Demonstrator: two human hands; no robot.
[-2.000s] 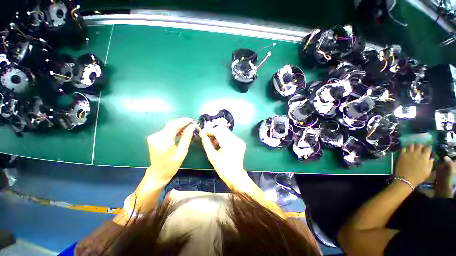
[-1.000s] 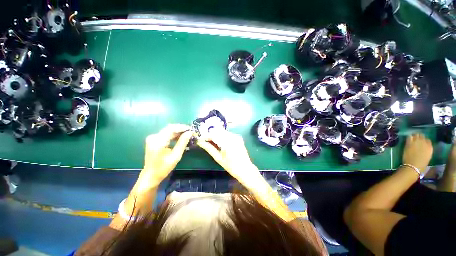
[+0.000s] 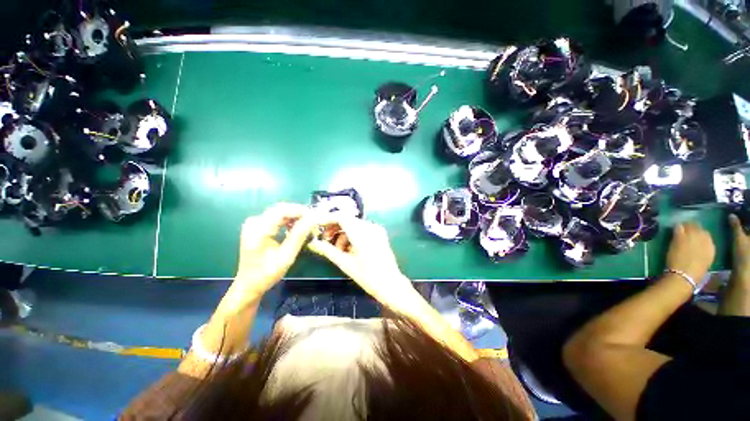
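A round black unit (image 3: 339, 201) with a pale silver centre is at the middle of the green bench, near its front edge, partly covered by my fingers. My left hand (image 3: 275, 242) is at its left side with thumb and fingertips pinched together. My right hand (image 3: 362, 251) is at its near right side, fingers curled on it. The fingertips of both hands nearly meet. A small reddish-brown patch shows between them; I cannot tell what it is. What my left fingertips pinch is too small to make out.
Many black units with wires are grouped at the right (image 3: 584, 173) and the left (image 3: 29, 140). One unit (image 3: 396, 113) stands alone beyond my hands. A silver rail (image 3: 329, 45) runs along the far edge. A neighbour's arm (image 3: 633, 316) is at the right.
The unit in my hands is tilted differently and more covered by my fingers. It sits slightly left of where it was. The neighbour's hand has drawn back a little.
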